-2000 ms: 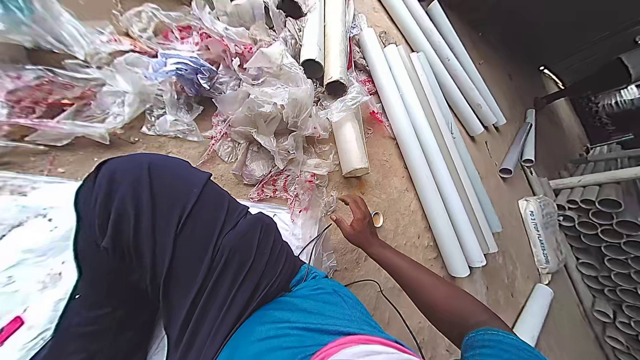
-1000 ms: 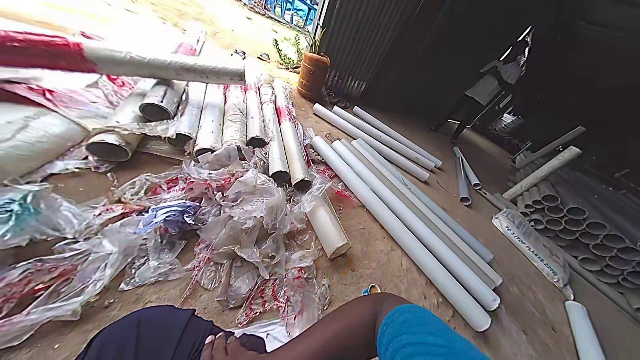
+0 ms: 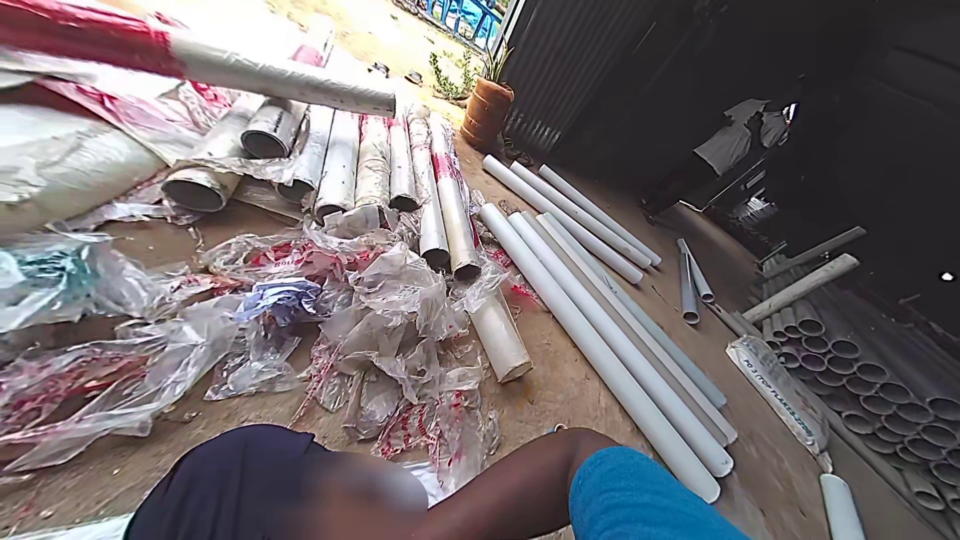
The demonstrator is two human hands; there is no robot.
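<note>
My right arm reaches from a blue sleeve (image 3: 637, 495) toward my dark-clothed leg (image 3: 225, 480) at the bottom. At its end my right hand (image 3: 360, 499) is a blur over the leg, so its fingers cannot be made out. My left hand is out of view. Crumpled clear plastic wrapping (image 3: 405, 300) with red print lies on the ground just beyond the leg. A short off-white pipe (image 3: 499, 337) lies partly under it. To the right, long white plastic pipes (image 3: 600, 352) lie side by side.
Wrapped pipes (image 3: 450, 202) lie at the back left, with a red-and-white wrapped roll (image 3: 285, 79) above them. A clay-coloured planter (image 3: 487, 112) stands behind. A printed sack (image 3: 776, 390) and stacked grey pipes (image 3: 877, 390) are at right. A person (image 3: 724, 150) is in the dark background.
My right hand was beside the wrapping near the short pipe, then moved onto my dark-clothed leg. The view has tilted up.
</note>
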